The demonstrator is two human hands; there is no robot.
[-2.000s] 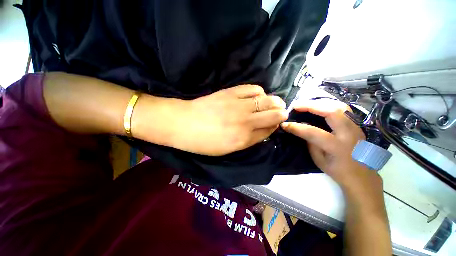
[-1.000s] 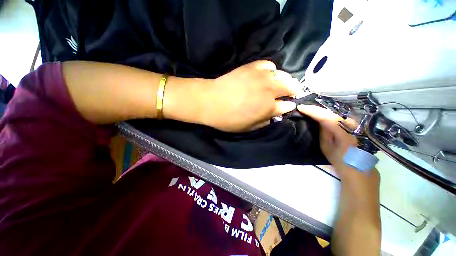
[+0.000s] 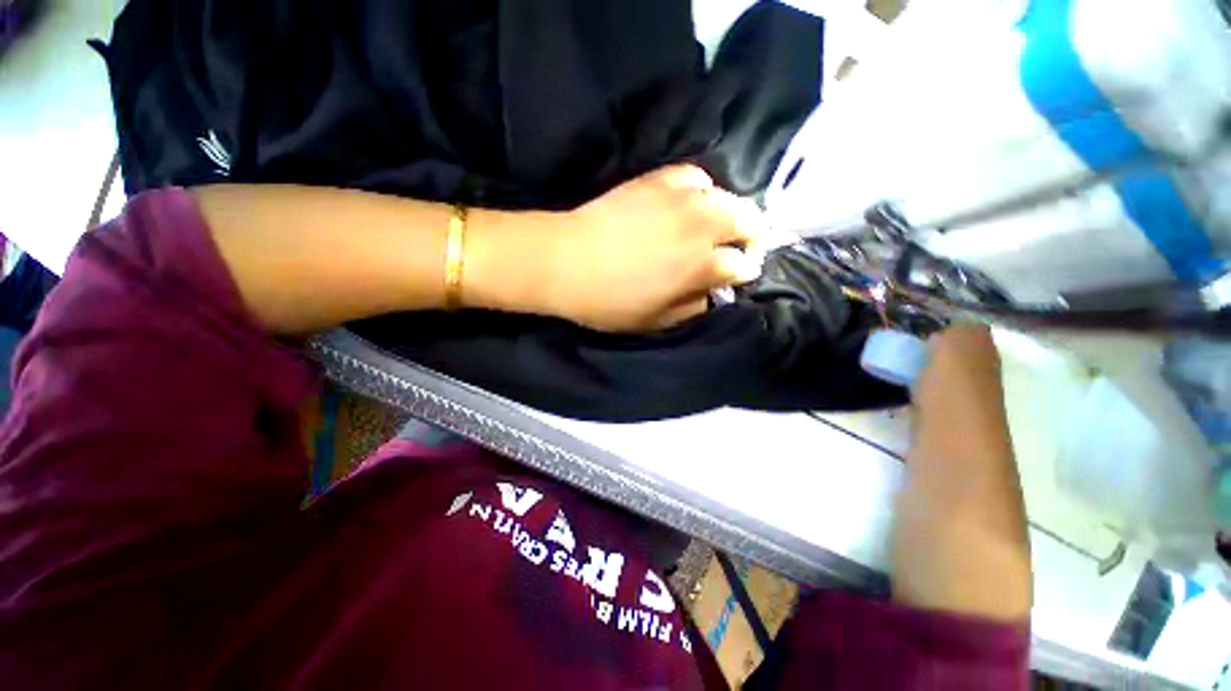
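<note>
The black garment (image 3: 405,95) spreads over the table from the upper left to the machine, with a small white mark near its left side. My left hand (image 3: 655,250) lies on it with fingers bent, pinching the cloth just left of the needle area. Bunched cloth (image 3: 810,317) lies at the metal parts (image 3: 878,263) of the machine. My right wrist (image 3: 961,358) reaches up beside the blue-grey knob (image 3: 894,355); the right hand beyond it is blurred and hidden by the machine parts, so its grip cannot be told.
The white machine head (image 3: 945,122) with a blue stripe stands at the upper right, blurred. The table's near edge bears a grey measuring tape (image 3: 540,459). Cardboard (image 3: 736,621) shows below the edge. The maroon shirt front (image 3: 405,581) is close to the table.
My left hand has moved slightly left, still on the cloth. My right hand, earlier with fingers at the cloth edge, has gone behind the machine parts. The view has shifted, showing the blue stripe.
</note>
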